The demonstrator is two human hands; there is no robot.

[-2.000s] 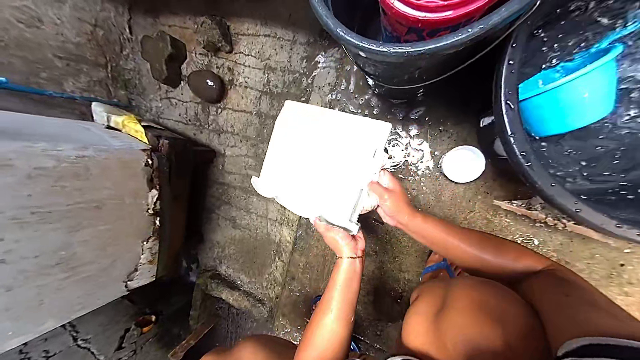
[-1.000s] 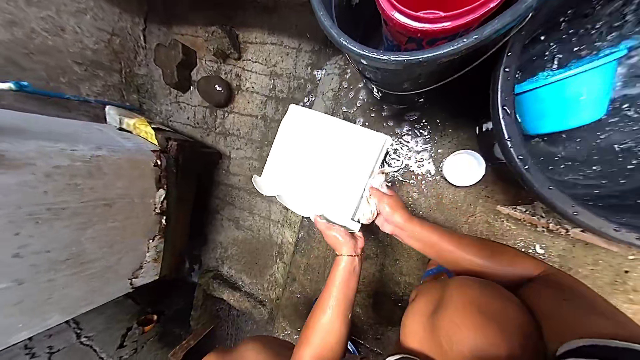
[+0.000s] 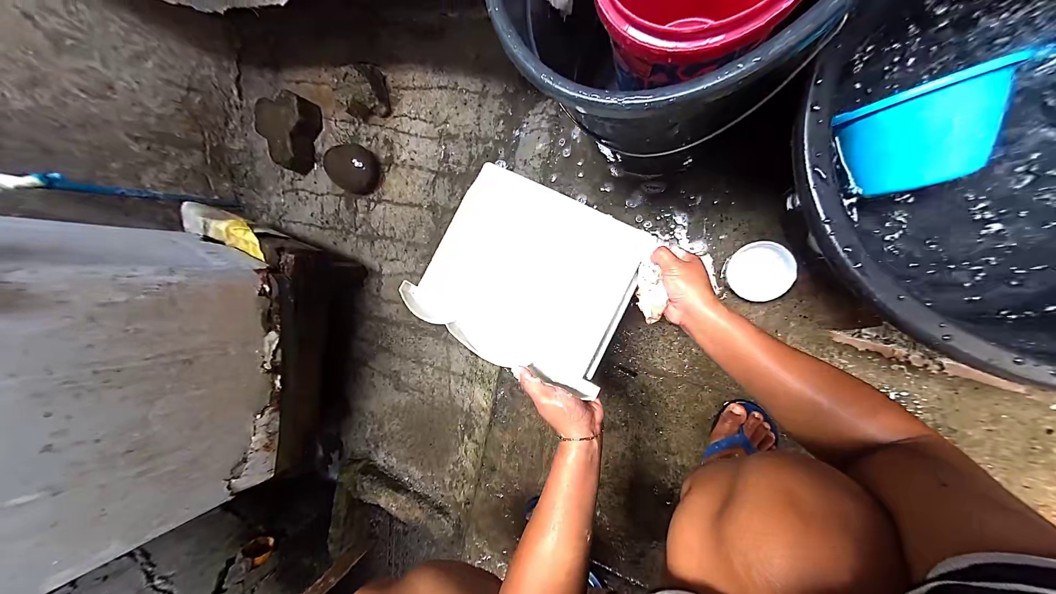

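Observation:
A white plastic drawer or panel [image 3: 540,264], with a curved lip along its lower left side, is held over the wet concrete floor. My left hand [image 3: 561,406] grips its lower edge near the bottom corner. At its right edge my right hand [image 3: 681,285] is closed on a soapy whitish cloth or sponge [image 3: 652,293], pressed against the panel's side. Suds lie on the floor just beyond that hand. To the right of it a small round white dish [image 3: 761,271] rests on the floor.
A black bucket [image 3: 652,103] holding a red pail [image 3: 693,37] stands at the top. At right, a wide black basin [image 3: 841,239] of water holds a blue plastic dipper [image 3: 928,132]. Stones [image 3: 352,168] lie at upper left. A rough-edged concrete slab [image 3: 132,355] fills the left side.
My right hand has moved up along the panel's right edge with the cloth or sponge. My left hand stays at the lower edge.

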